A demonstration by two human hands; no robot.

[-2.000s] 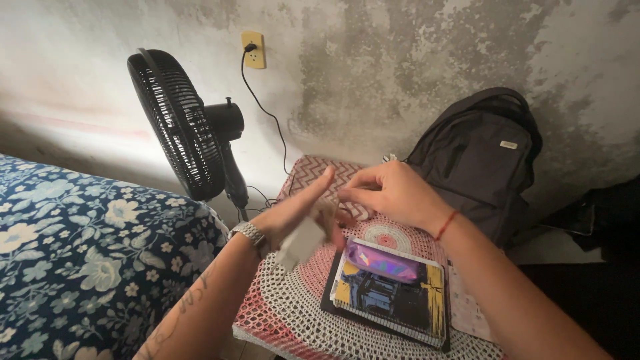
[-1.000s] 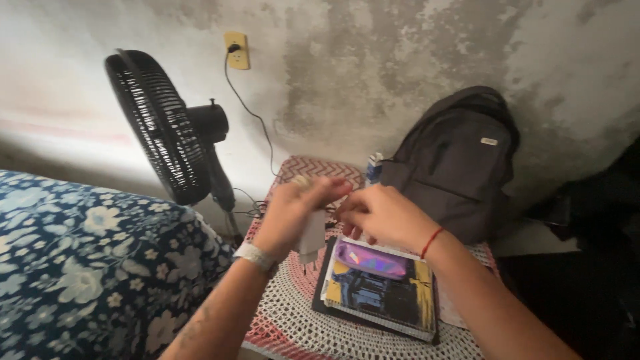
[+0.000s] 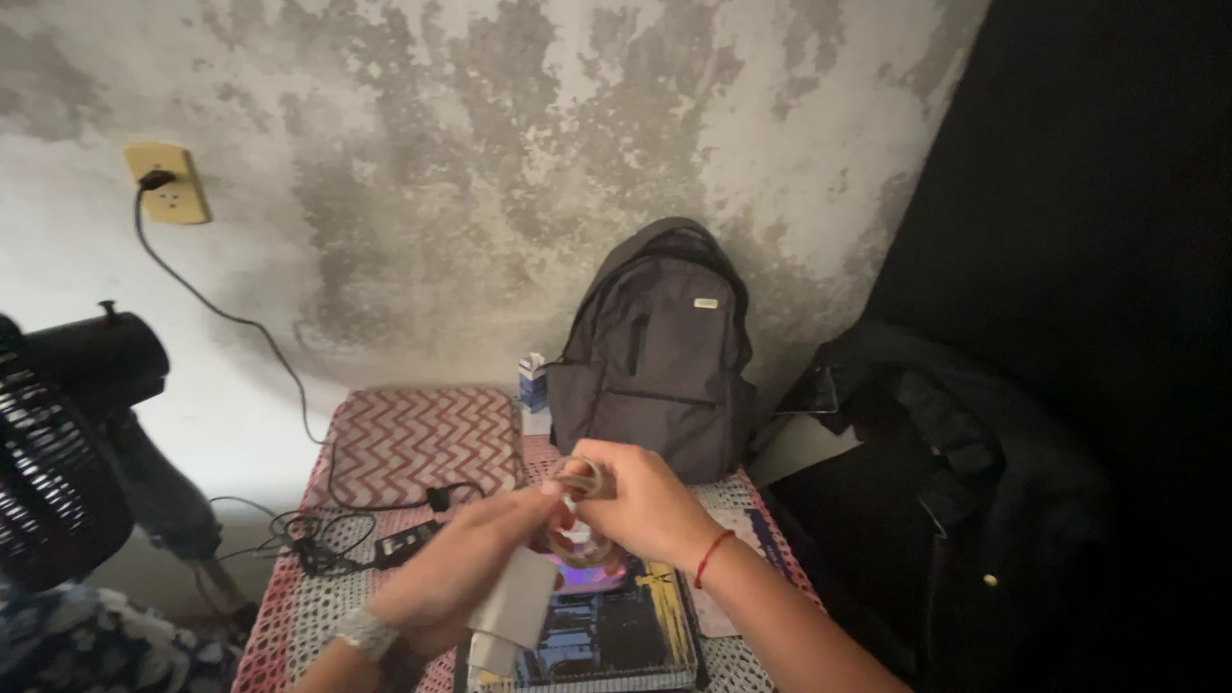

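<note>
My left hand (image 3: 472,558), with a pale band at the wrist, holds a white block-like object (image 3: 515,602), perhaps a charger. My right hand (image 3: 640,496), a red string bracelet at its wrist, grips a light looped cable (image 3: 582,476) that curls between both hands. The fingertips of the two hands nearly meet. Just below them a purple, shiny pouch (image 3: 589,576) lies on a spiral notebook (image 3: 616,640) with a dark blue and yellow cover. These rest on a crocheted tablecloth (image 3: 337,616) in pink and white.
A grey backpack (image 3: 664,375) leans on the wall beside a small blue-and-white box (image 3: 532,382). A zigzag-patterned case (image 3: 423,443) and a black power adapter (image 3: 406,544) with cords lie left. A black fan (image 3: 58,462) stands left, a wall outlet (image 3: 168,183) above; dark clothing (image 3: 962,433) hangs right.
The view has swung right and upward. The hands stay close together above the notebook, and the looped cable now shows between them.
</note>
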